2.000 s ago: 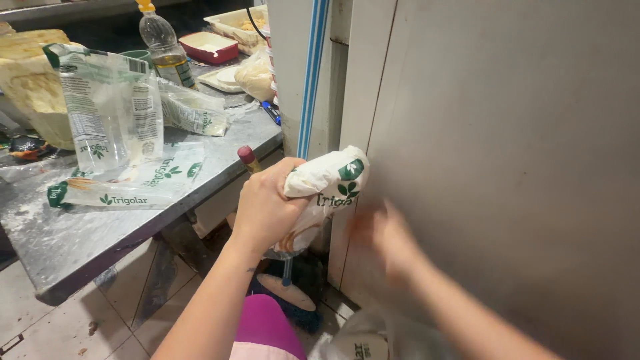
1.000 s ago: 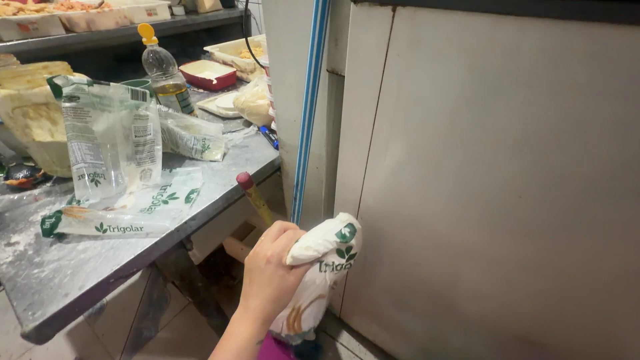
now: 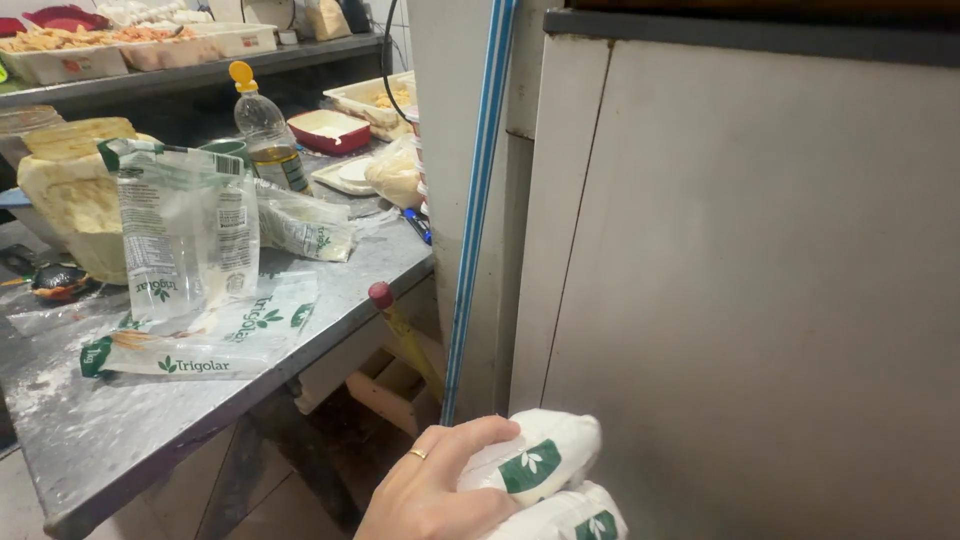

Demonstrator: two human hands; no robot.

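My left hand [image 3: 442, 480], with a ring on one finger, grips the top of a full white flour package [image 3: 555, 442] with a green leaf emblem, at the bottom middle. A second similar package [image 3: 559, 517] lies against it, just below; what holds that one cannot be told. My right hand is out of the picture. Emptied clear plastic flour bags [image 3: 187, 225] stand and lie on the metal table to the left, and another crumpled bag [image 3: 304, 221] lies behind them.
A flour-dusted metal table [image 3: 97, 435] fills the left side, holding an oil bottle [image 3: 270, 139], a red dish [image 3: 330, 131] and a large plastic jar [image 3: 75, 195]. A striped blue pole [image 3: 480, 187] and a wooden handle [image 3: 401, 330] stand beside a broad metal panel [image 3: 750, 262].
My right hand, seen two seconds ago, has left the view. One package showed in my left hand before; two show now. The left hand sits lower in the picture.
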